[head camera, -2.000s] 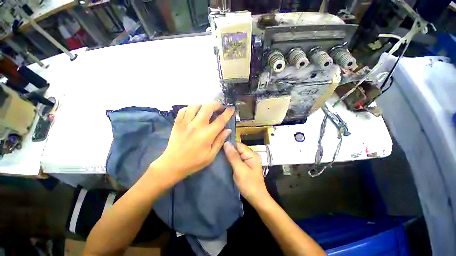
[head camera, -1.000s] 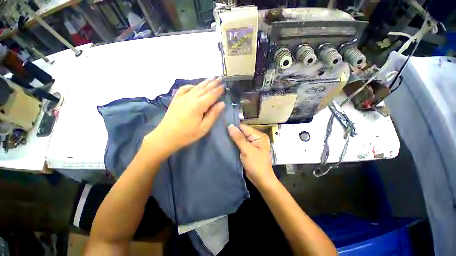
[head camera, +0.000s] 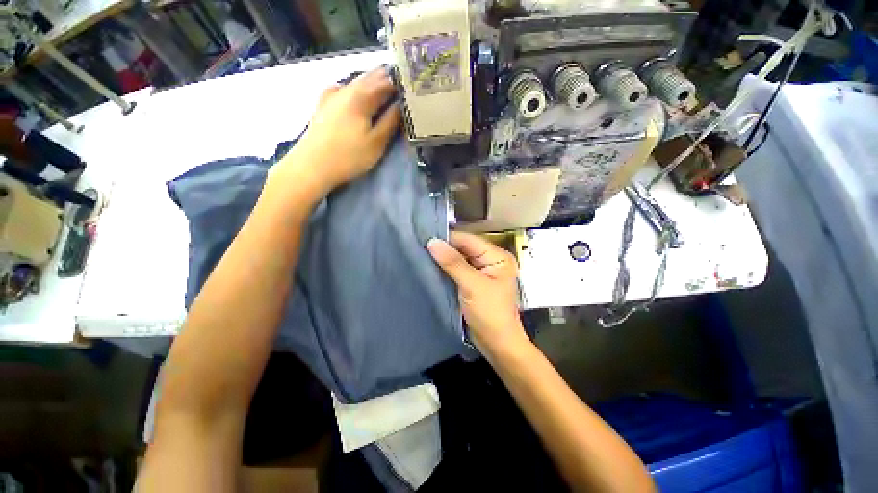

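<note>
A blue-grey garment panel (head camera: 371, 289) lies on the white table, its right edge at the needle area of the overlock machine (head camera: 438, 91). Its lower part hangs over the table's front edge, with a white piece (head camera: 385, 416) below it. My left hand (head camera: 351, 130) is on the panel's far part, left of the cream head; its fingertips bend over the cloth. My right hand (head camera: 484, 279) pinches the panel's right edge between thumb and fingers, in front of the needle area. The presser foot is mostly hidden by cloth and the machine.
A metal tool, perhaps tweezers, (head camera: 655, 217) and a pale cord (head camera: 623, 274) lie right of the machine. A yellow tray (head camera: 521, 252) shows behind my right hand. Another machine (head camera: 29, 226) stands at left. A blue bin (head camera: 722, 457) is below right.
The panel has moved away from me along the machine. My left hand has moved forward with it, beside the cream head. My right hand stays near the front edge. More of the white piece shows.
</note>
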